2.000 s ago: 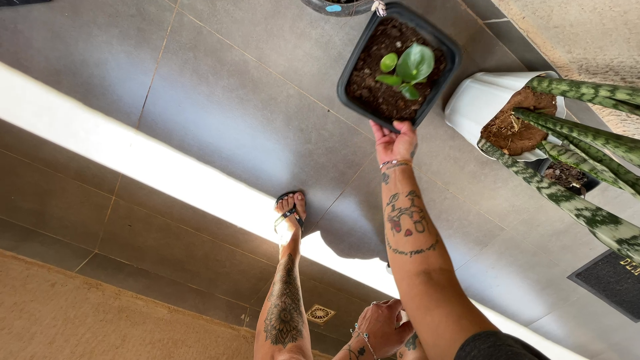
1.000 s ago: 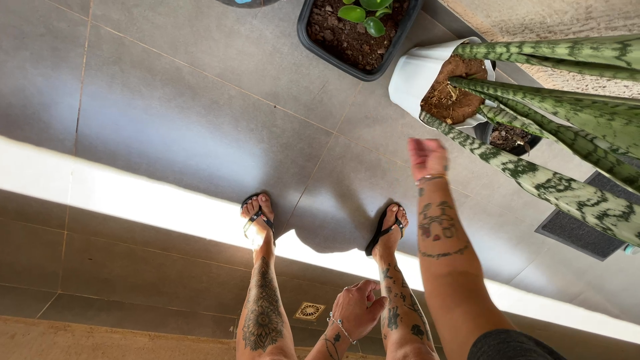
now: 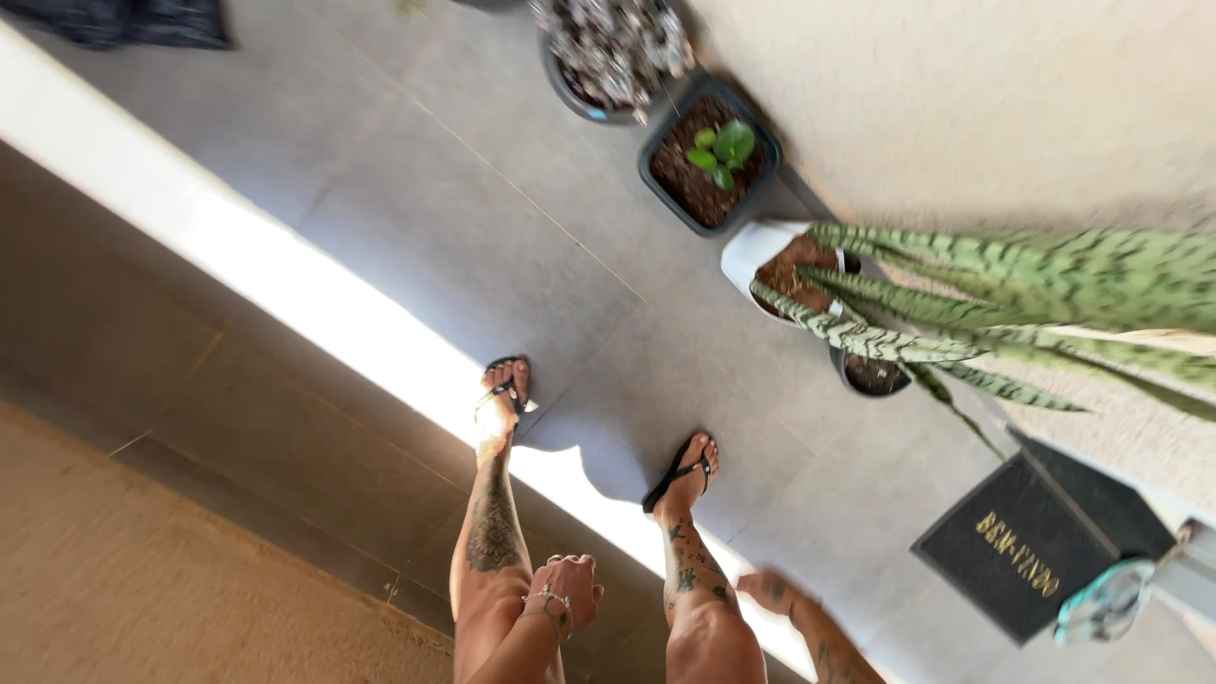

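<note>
My left hand (image 3: pixel 567 587), with a bracelet at its wrist, rests over my left-side knee, fingers curled and nothing visible in it. My right hand (image 3: pixel 766 587) is beside the other knee, blurred, and its fingers are too unclear to read. A square dark pot (image 3: pixel 649 180) of soil with a small green-leaved plant (image 3: pixel 731 144) stands on the tiles by the wall, away from both hands. Next to it is a white pot (image 3: pixel 750 252) with a tall snake plant (image 3: pixel 950 299). A round pot (image 3: pixel 560 85) of greyish-purple foliage is on its other side.
A small dark pot (image 3: pixel 872 375) of soil sits under the snake plant's leaves. A black doormat (image 3: pixel 1007 541) with lettering and a turquoise-edged object (image 3: pixel 1107 598) lie at the right. My feet in black flip-flops (image 3: pixel 679 475) stand on grey tiles. Dark material (image 3: pixel 142 21) lies at upper left.
My right hand held the square pot's rim, then let go, and has drawn back beside my knee. The view has shifted, bringing in the round foliage pot and more of the doormat.
</note>
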